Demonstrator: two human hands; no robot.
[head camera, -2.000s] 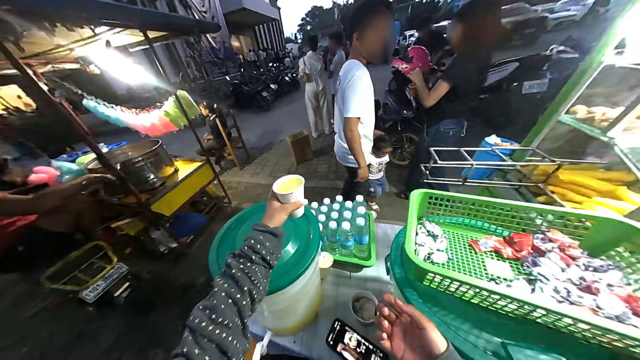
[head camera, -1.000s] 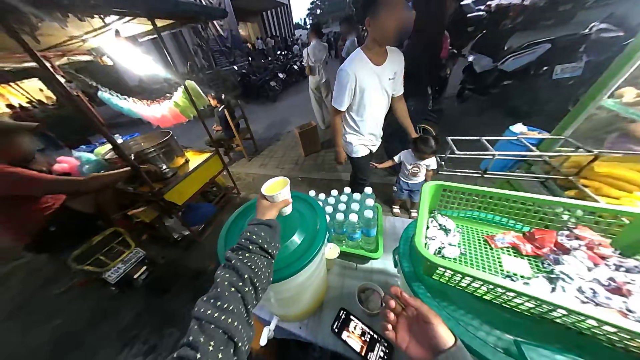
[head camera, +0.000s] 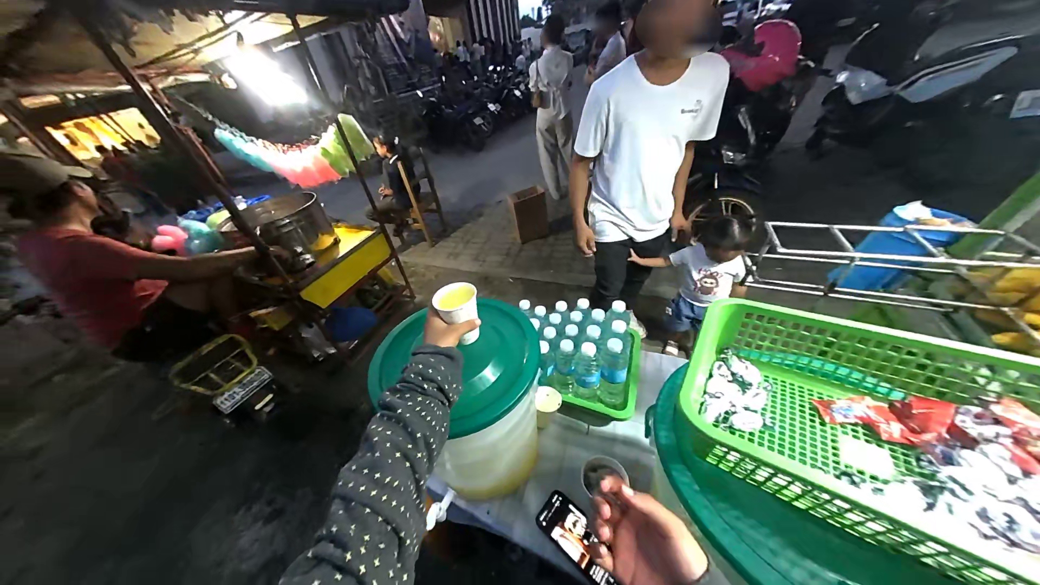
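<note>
My left hand (head camera: 445, 331) grips a white paper cup (head camera: 457, 309) of yellow drink, above the green lid (head camera: 496, 366) of a large translucent drink dispenser (head camera: 487, 459). The dispenser has a white spigot (head camera: 439, 510) low on its front. My right hand (head camera: 642, 532) is raised palm up, its fingers curled and thumb near the index finger; whether something small is between them I cannot tell. Under and beside it lies a smartphone (head camera: 566, 528) with a lit screen. A small cup with dark contents (head camera: 603, 474) stands just behind the fingers. Another cup (head camera: 548, 400) stands beside the dispenser.
Several water bottles (head camera: 587, 370) stand in a green tray (head camera: 621, 411). At right, a green plastic basket (head camera: 707, 382) of wrapped items rests over a green lid (head camera: 674, 455). A person in a white shirt (head camera: 650, 138) and a child (head camera: 705, 276) stand beyond. A food cart (head camera: 349, 264) is at left.
The person in the white shirt has come closer and now faces the table, with the child beside them. My left hand still holds the cup over the dispenser's lid.
</note>
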